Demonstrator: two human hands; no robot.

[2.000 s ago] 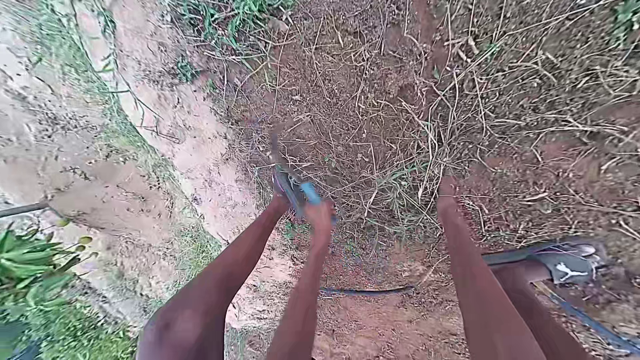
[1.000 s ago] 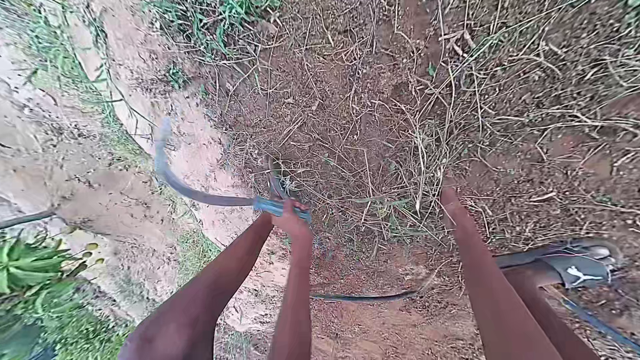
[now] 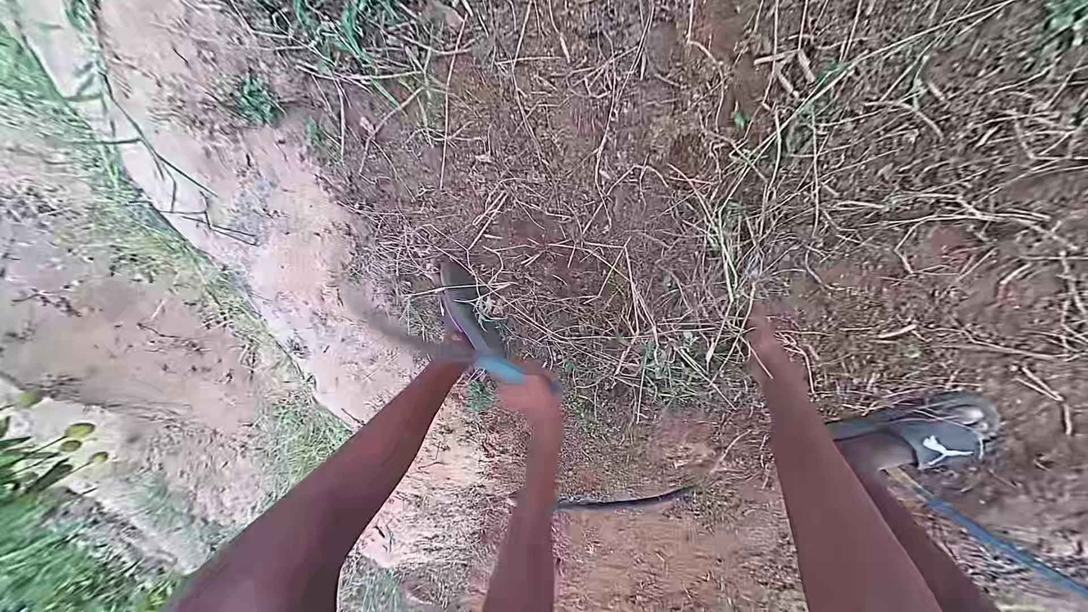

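Observation:
My left hand is closed around the blue handle of a sickle. Its curved blade is motion-blurred and points left, in front of my left foot, which wears a dark sandal. On the right, my right hand is low at a clump of grass stalks, some green and some dry, and appears closed on them; its fingers are hard to make out. The two hands are well apart.
A grey sandal is on my right foot, beside a blue cord or hose. A dark curved strip lies on the soil between my legs. Left of me are a bare earth edge and a leafy plant.
The sickle blade, seen extended to the left a second ago, is now a shorter blur nearer my left foot. My right hand stays at the grass clump.

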